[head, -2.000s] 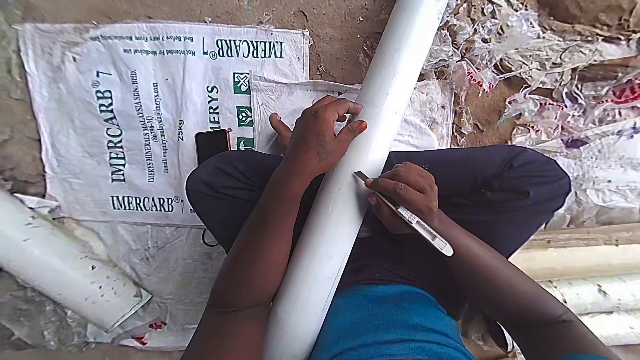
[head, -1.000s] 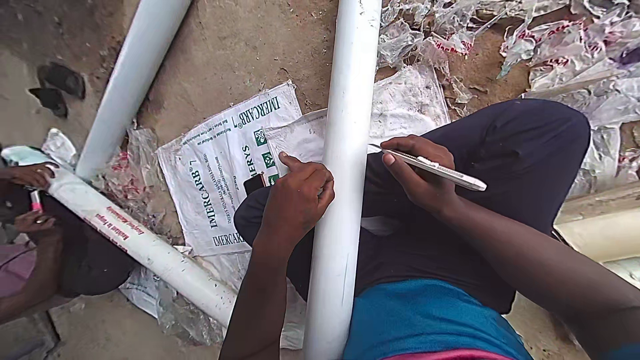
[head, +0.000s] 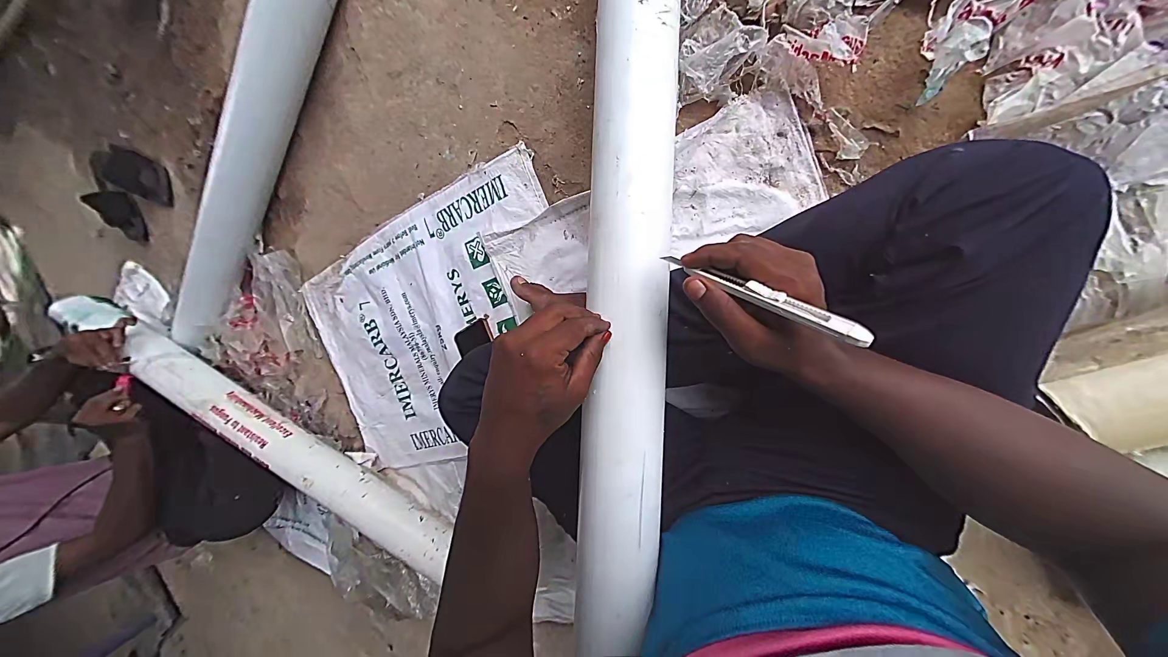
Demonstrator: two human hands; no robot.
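Observation:
A long white plastic pipe [head: 630, 219] lies lengthwise across my lap, running from the bottom of the view past the top edge. My right hand [head: 762, 297] grips a snap-off utility knife [head: 785, 306], its blade tip close to the right side of the pipe; whether it touches cannot be told. My left hand [head: 552, 356] rests against the pipe's left side, fingertips curled at its surface and something small and red at the fingertips. Below the left hand's extended finger, a dark phone-like object [head: 473, 338] lies on a printed woven sack [head: 401, 310].
At left, a co-worker's hands [head: 108, 365] are at the end of another printed white pipe [head: 301, 465]. A third pipe [head: 255, 137] slants behind it. Dark sandals [head: 132, 182] lie at upper left. Torn plastic wrapping [head: 1068, 55] covers the ground at upper right.
The pipe on my lap has gone from slanted to nearly upright in the view. My left hand was on the pipe's upper side and is now at its left side. The view has swung left.

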